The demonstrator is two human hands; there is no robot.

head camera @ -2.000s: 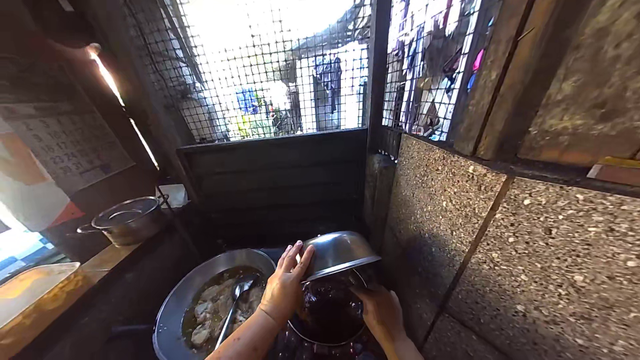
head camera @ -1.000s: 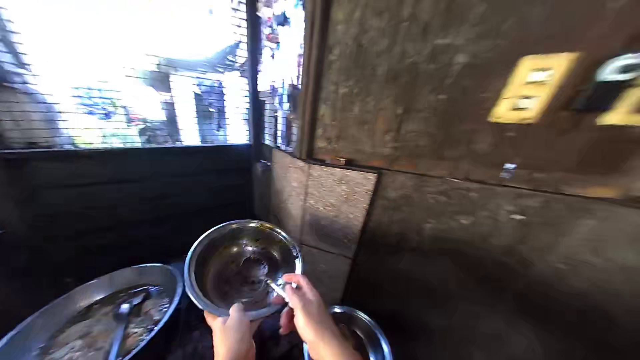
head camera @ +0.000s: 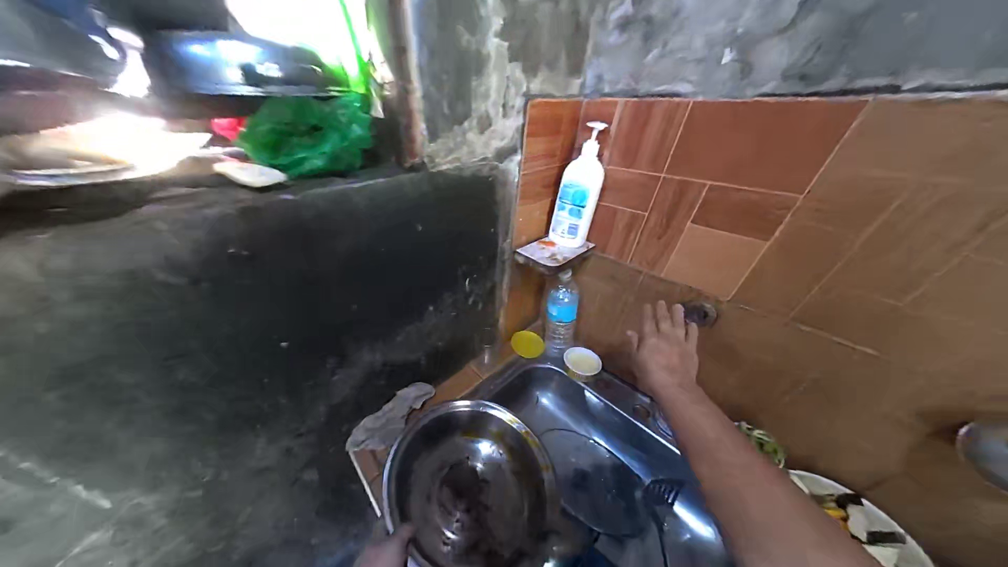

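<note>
My left hand [head camera: 387,547], mostly cut off by the bottom edge, grips the rim of a stainless steel bowl [head camera: 472,496] with dark residue inside. The bowl is tilted over the left side of a metal sink [head camera: 543,402]. My right hand [head camera: 665,346] reaches over the sink's back edge, fingers spread and empty, beside a round wall fitting [head camera: 699,313] that it partly hides. Left of that hand stand a clear plastic bottle with a blue label [head camera: 561,311], a white cup [head camera: 583,362] and a yellow round lid [head camera: 528,344].
A white pump bottle [head camera: 579,193] stands on a small corner shelf [head camera: 554,252]. A grey rag [head camera: 390,417] lies on the tiled ledge left of the bowl. At the lower right is a plate of food pieces [head camera: 874,512]. A green plastic bag [head camera: 307,135] rests on the upper-left ledge.
The view has swung from the pans by the mesh window to the sink. The bowl, held by both hands one second ago, is now in my left hand only; my right hand has let go.
</note>
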